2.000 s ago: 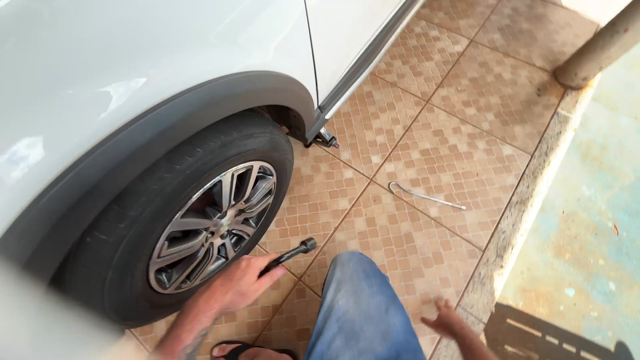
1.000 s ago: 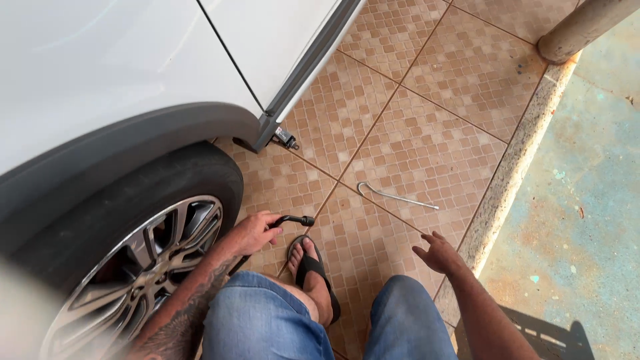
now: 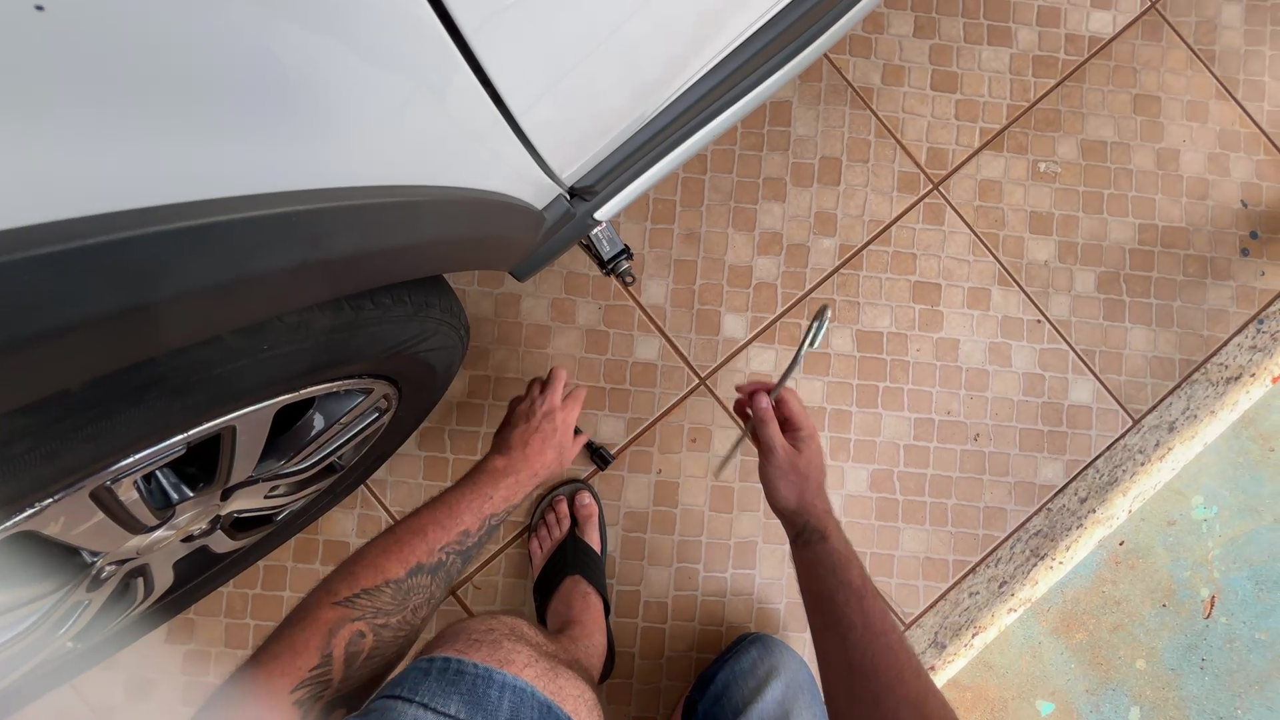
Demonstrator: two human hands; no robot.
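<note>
My right hand [image 3: 785, 440] grips a bent metal rod with a hooked end [image 3: 808, 340] above the tiled floor. My left hand [image 3: 540, 425] is low over the tiles, right of the tyre, beside a black lug wrench [image 3: 598, 454]. Only the wrench's socket end shows; the hand and arm hide the rest, so I cannot tell whether the fingers hold it. A car wheel with an alloy rim [image 3: 225, 470] stands at the left under the dark arch trim. A jack [image 3: 610, 250] pokes out from under the sill of the white car.
The white car body [image 3: 250, 100] fills the upper left. My foot in a black flip-flop [image 3: 572, 570] rests on the tiles, below the wrench's socket. A stone curb [image 3: 1090, 500] runs along the right, with a worn painted floor [image 3: 1180, 580] beyond it.
The hooked rod lay on the tiles in both earlier frames; now my right hand has it raised. My left hand, which held the wrench in the earlier frames, is now low beside it.
</note>
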